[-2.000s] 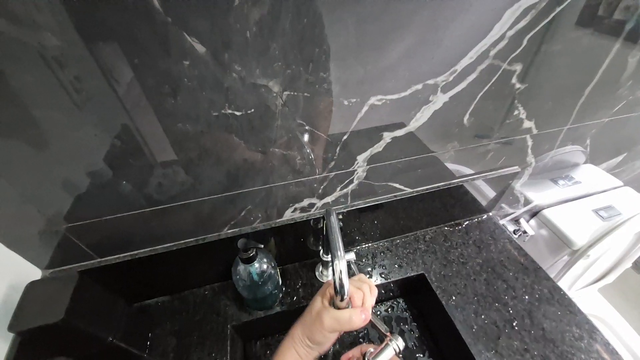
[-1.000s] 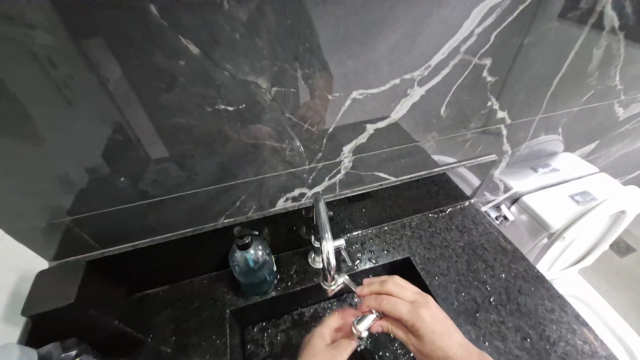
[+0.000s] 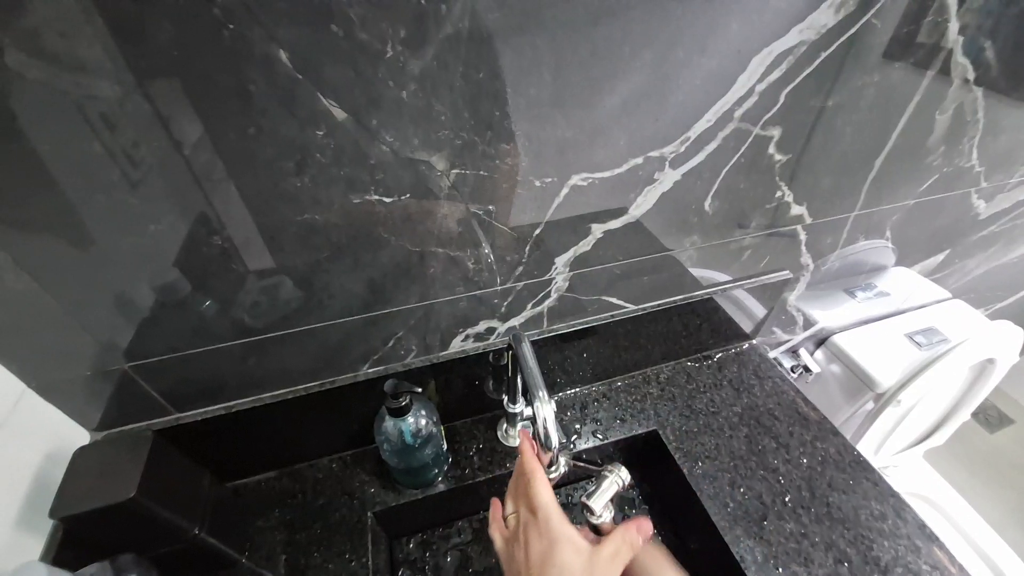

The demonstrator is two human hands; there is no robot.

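Observation:
A chrome faucet (image 3: 534,392) arches over the black sink basin (image 3: 694,504). My left hand (image 3: 544,520) is raised in front of the spout, back toward me, a ring on one finger. Its fingers point up beside the spout's end; whether they touch it is unclear. A jointed chrome fitting (image 3: 606,490) reaches from the spout's outlet to the right, over the basin. Just below the fitting, my right hand (image 3: 652,558) is blurred and mostly hidden behind the left; its grip does not show. A pump bottle of blue-green liquid (image 3: 413,448) stands left of the faucet.
Water drops cover the black stone countertop (image 3: 768,416). Glossy dark marble-patterned tiles (image 3: 448,184) rise behind it, reflecting the surroundings. A dark box-like object (image 3: 120,488) is at the lower left. A white toilet (image 3: 920,368) stands to the right, near a metal wall fixture (image 3: 794,364).
Both hands were at the chrome fitting below the spout a second ago. My left hand has since moved up beside the spout, and my right hand has dropped lower, behind it.

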